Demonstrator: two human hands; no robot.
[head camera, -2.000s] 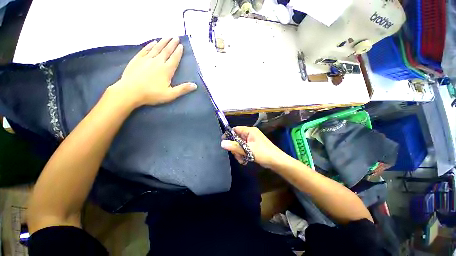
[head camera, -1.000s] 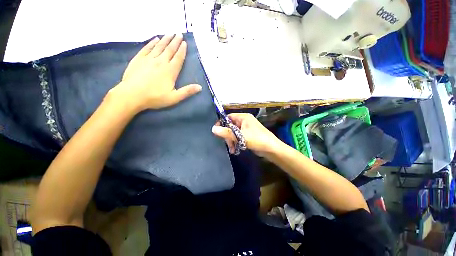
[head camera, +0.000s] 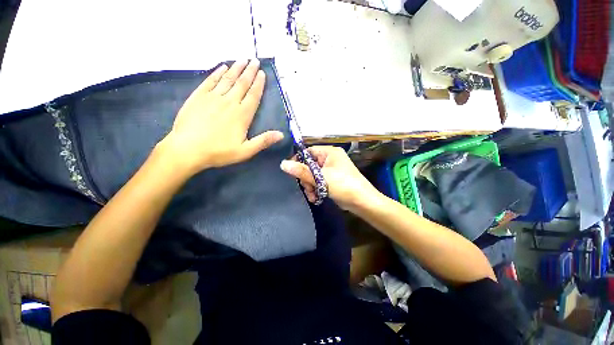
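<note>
A dark grey-blue garment panel (head camera: 222, 195) lies over the white table's near edge and my lap. A pale vine-like embroidery line (head camera: 67, 151) crosses its left part. My left hand (head camera: 222, 118) lies flat on the panel near its top right corner, fingers slightly spread, thumb out to the right. My right hand (head camera: 330, 176) grips the wrapped handle loops of the fabric shears (head camera: 311, 172). The silver blades run up along the panel's right edge. Whether the blades are parted cannot be told.
The white table (head camera: 363, 74) has a wooden edge. A cream sewing machine (head camera: 471, 34) marked "brother" stands back right. A green basket (head camera: 409, 185) with dark pieces is right of my right hand, beside blue baskets (head camera: 532, 185). A carton (head camera: 27, 269) is at lower left.
The panel and my left hand have shifted slightly right and down in the view. My right hand with the shears sits slightly further up and left along the panel edge than two seconds ago.
</note>
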